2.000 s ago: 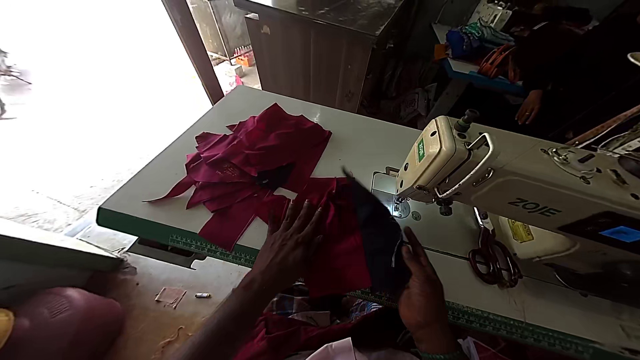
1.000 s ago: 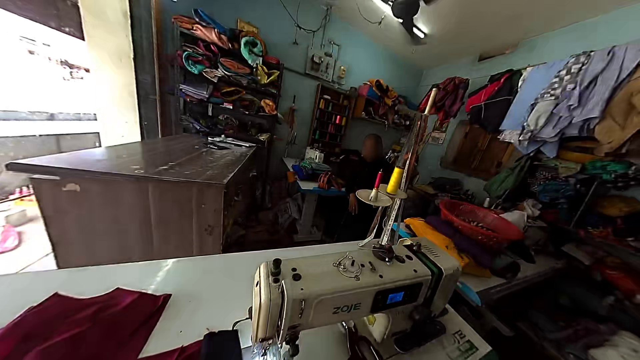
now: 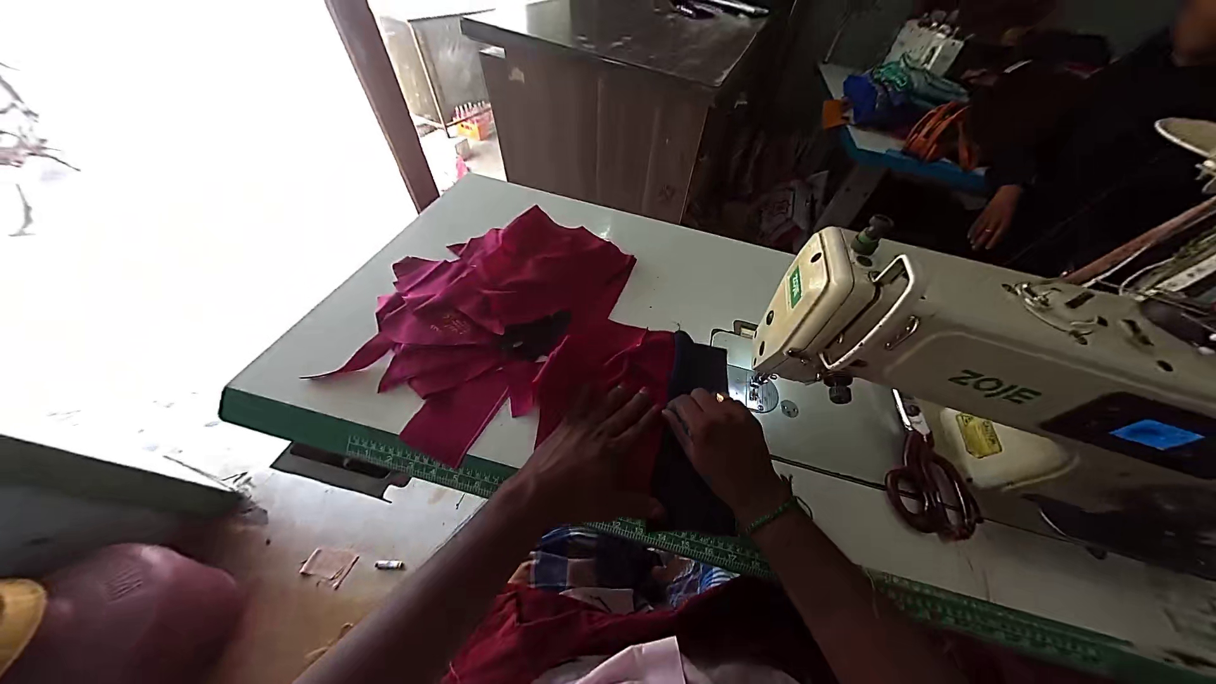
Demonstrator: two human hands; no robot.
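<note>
A crumpled pile of maroon cloth pieces [image 3: 494, 304] lies on the white sewing table [image 3: 313, 313]. One maroon piece [image 3: 608, 361] with a dark navy band [image 3: 698, 484] along its right side reaches toward the front edge. My left hand [image 3: 594, 451] rests on the maroon part with its fingers spread. My right hand [image 3: 722, 442], with a green cord at the wrist, pinches the navy band at its seam. The cloth is just left of the needle plate [image 3: 760, 391] of a Zoje sewing machine [image 3: 988, 351]. Whether the cloth touches the plate is unclear.
Dark-handled scissors [image 3: 926, 484] lie beside the machine bed. A green measuring tape [image 3: 418, 461] runs along the table's front edge. A brown wooden counter [image 3: 608, 123] stands behind. Another person's hand [image 3: 996, 217] is at the back right, near a blue-edged table [image 3: 912, 169].
Two seconds ago my right hand was at the navy piece's outer edge, with its palm turned up; now it is on the seam. The view swung up to the room and back.
</note>
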